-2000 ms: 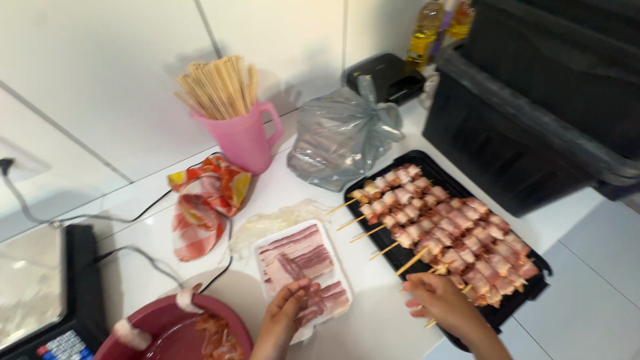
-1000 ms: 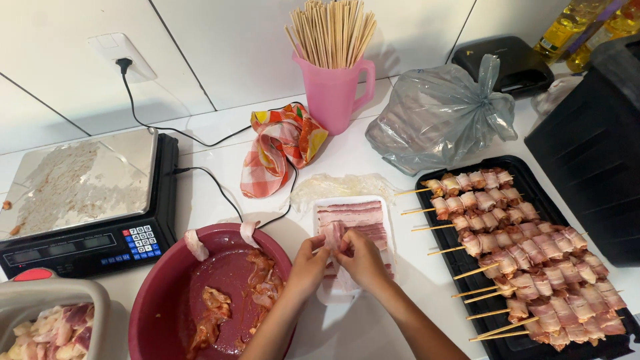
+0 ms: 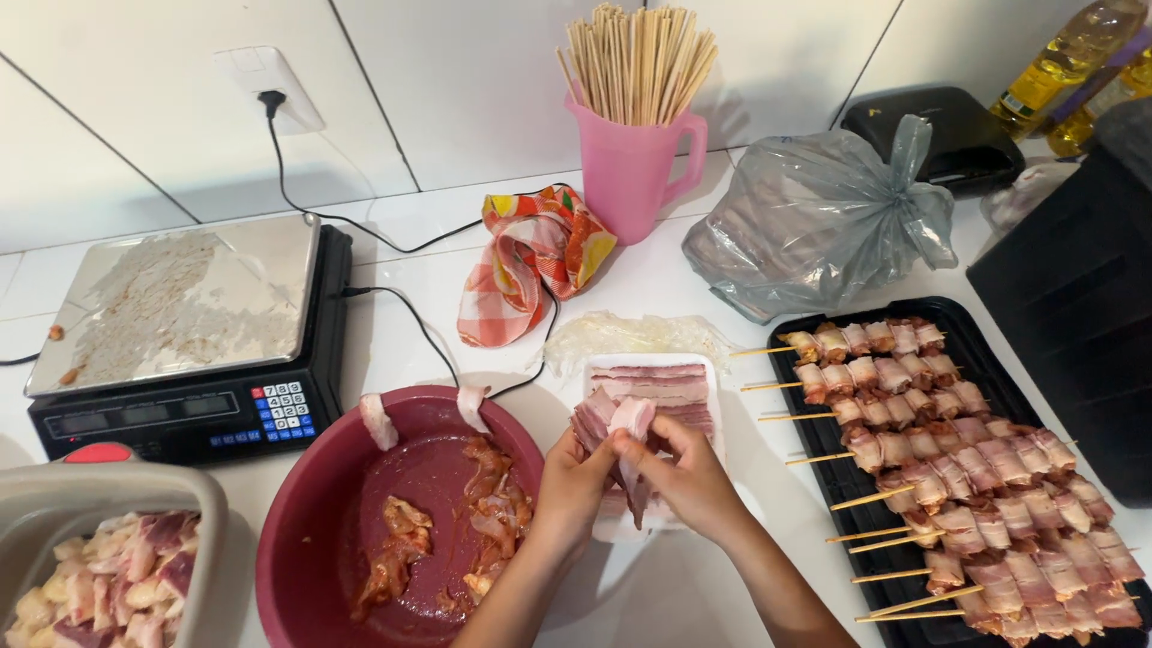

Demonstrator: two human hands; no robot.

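My left hand [image 3: 576, 481] and my right hand [image 3: 688, 477] meet over a white foam tray [image 3: 717, 396], both pinching bacon slices [image 3: 621, 432] between thumbs and fingers. More bacon strips [image 3: 661, 382] lie flat in the tray beneath. Left of my hands, a maroon basin [image 3: 297, 513] holds pieces of seasoned raw meat [image 3: 495, 508], and two bacon pieces [image 3: 378, 421] hang over its rim. On the right, bacon-wrapped skewers [image 3: 972, 459] lie in rows on a black tray [image 3: 823, 504]. My hands partly hide the foam tray.
A digital scale [image 3: 189, 306] and a beige tub of meat chunks [image 3: 211, 513] stand left. Behind are a patterned cloth [image 3: 531, 270], a pink pitcher of wooden sticks [image 3: 630, 180], a tied grey plastic bag [image 3: 801, 225] and a black appliance [image 3: 931, 135]. A black bin [image 3: 1080, 306] is at right. Cords cross the counter.
Two seconds ago my right hand was by the skewers; it then joined my left over the foam tray. Since one second ago, more bacon shows between my fingers. The view has swung left.
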